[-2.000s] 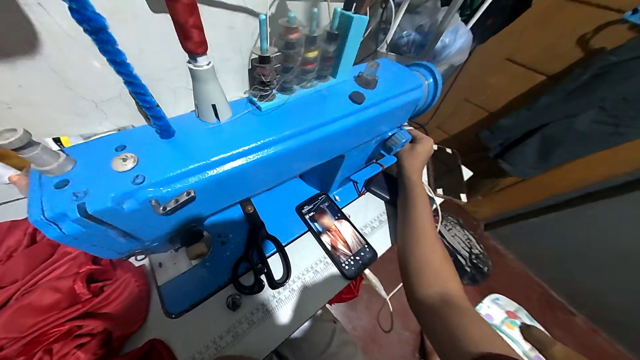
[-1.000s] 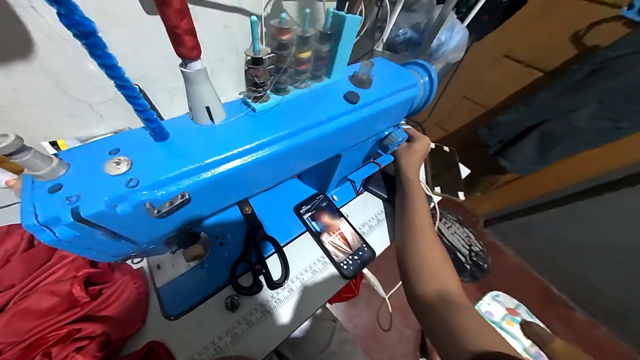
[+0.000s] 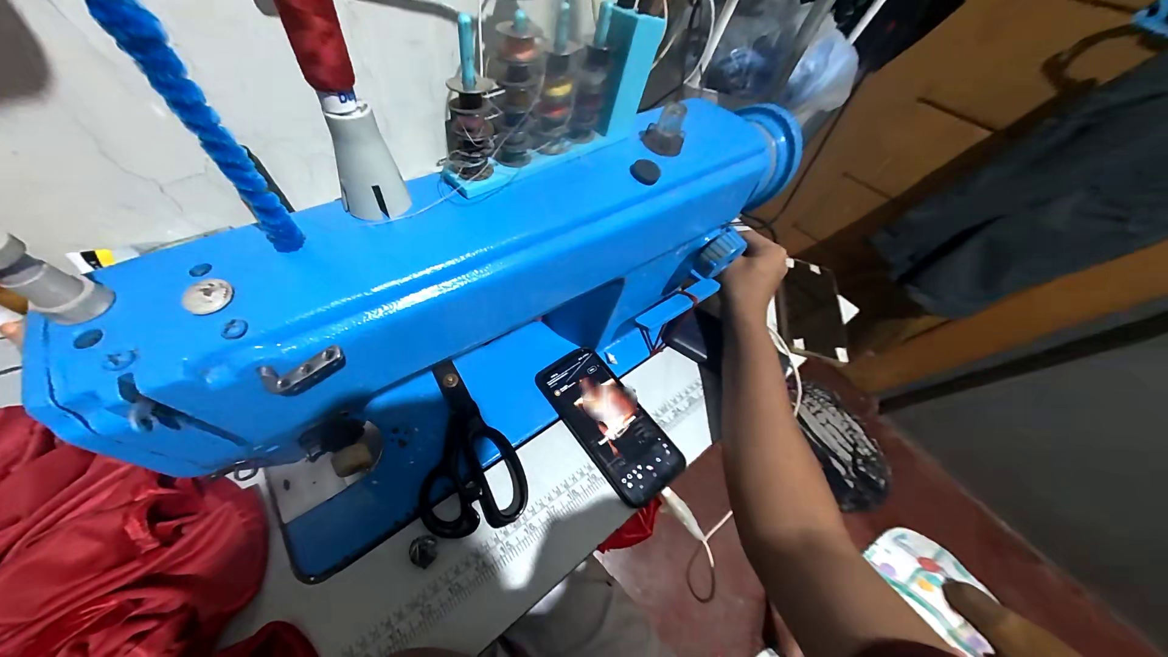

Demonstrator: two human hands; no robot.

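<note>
A blue sewing machine [image 3: 474,246] stretches across the view. My right hand [image 3: 756,269] is at its right end, beside the ribbed blue stitch dial [image 3: 719,251]; its fingers are partly hidden behind the machine, so its grip is unclear. A sliver of my left hand [image 3: 11,330] shows at the far left edge, behind the machine head, mostly hidden. Black-handled scissors [image 3: 473,465] lie on the machine bed, handles over the table. A smartphone [image 3: 610,424] with a lit screen lies to their right, a white cable at its lower end. Red fabric [image 3: 119,538] is bunched at the lower left.
A blue rack [image 3: 630,68] of thread bobbins [image 3: 473,132] stands on the machine, near a grey cone [image 3: 370,164]. A small dark metal part [image 3: 423,551] lies on the white table [image 3: 474,584], by a printed ruler. A foot in a patterned slipper [image 3: 931,584] is at lower right.
</note>
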